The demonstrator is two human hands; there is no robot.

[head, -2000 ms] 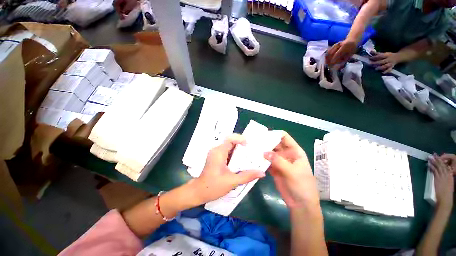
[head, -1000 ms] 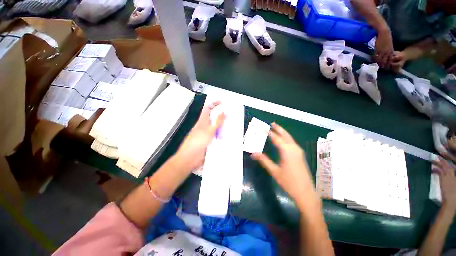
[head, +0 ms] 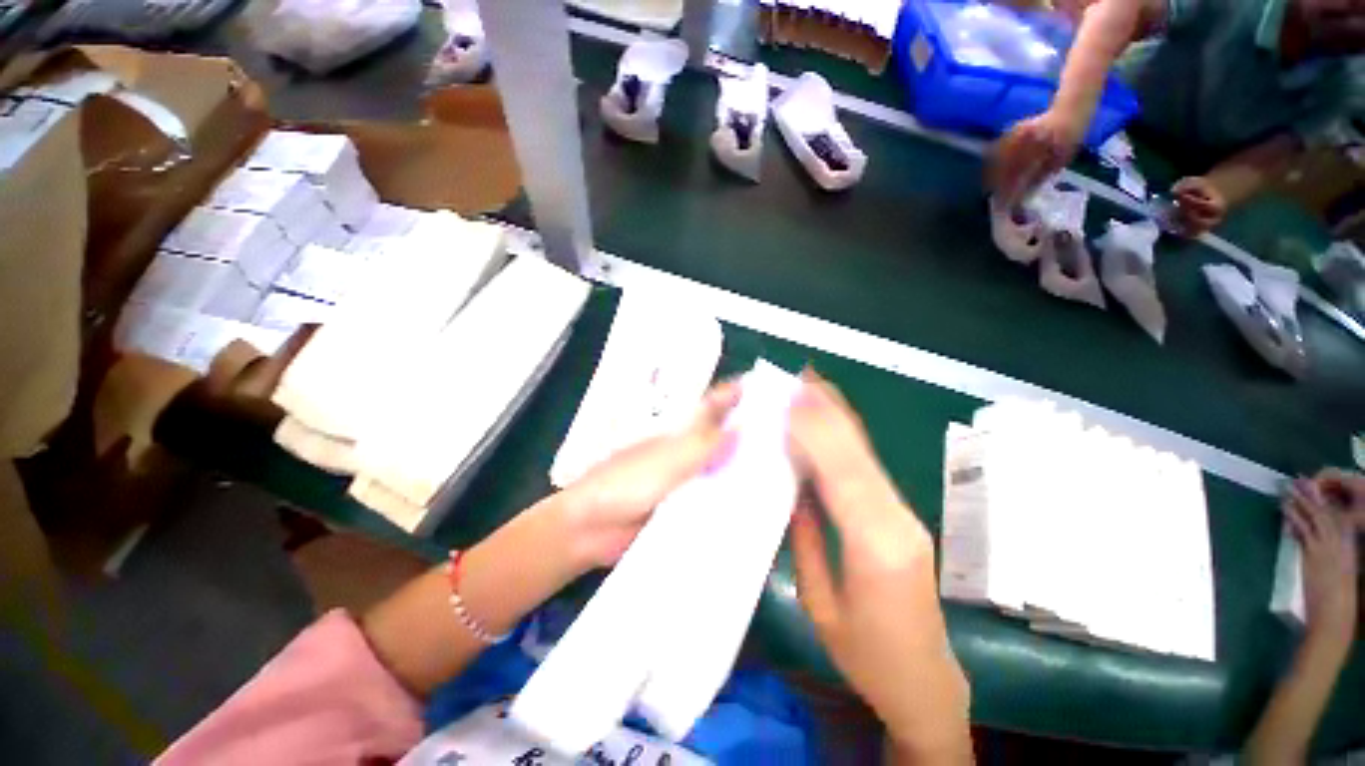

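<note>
A long white folded sheet [head: 689, 576] is held in front of me, its lower end split into two parts over my lap. My left hand [head: 644, 486] grips its left side near the top. My right hand [head: 861, 531] is at its upper right edge, slightly blurred, with fingers against the sheet. A pile of white leaflets [head: 641, 374] lies on the green bench just beyond my left hand. An overlapping row of white folded pieces [head: 1100, 524] lies to the right, with print at its left edge.
Two thick cream-white stacks [head: 472, 389] lie left, beside an open brown carton [head: 449, 157] with small white boxes [head: 240, 232]. A pale metal rail [head: 898, 359] and post [head: 542, 135] stand beyond. Bagged items [head: 820, 135] and a blue bin [head: 1018, 68] are farther off. Other people's hands [head: 1325, 531] show right.
The long sheet has swung from upright over the pile to a slant before me. My right hand has come onto it; the small card is no longer visible. Bagged items have shifted right.
</note>
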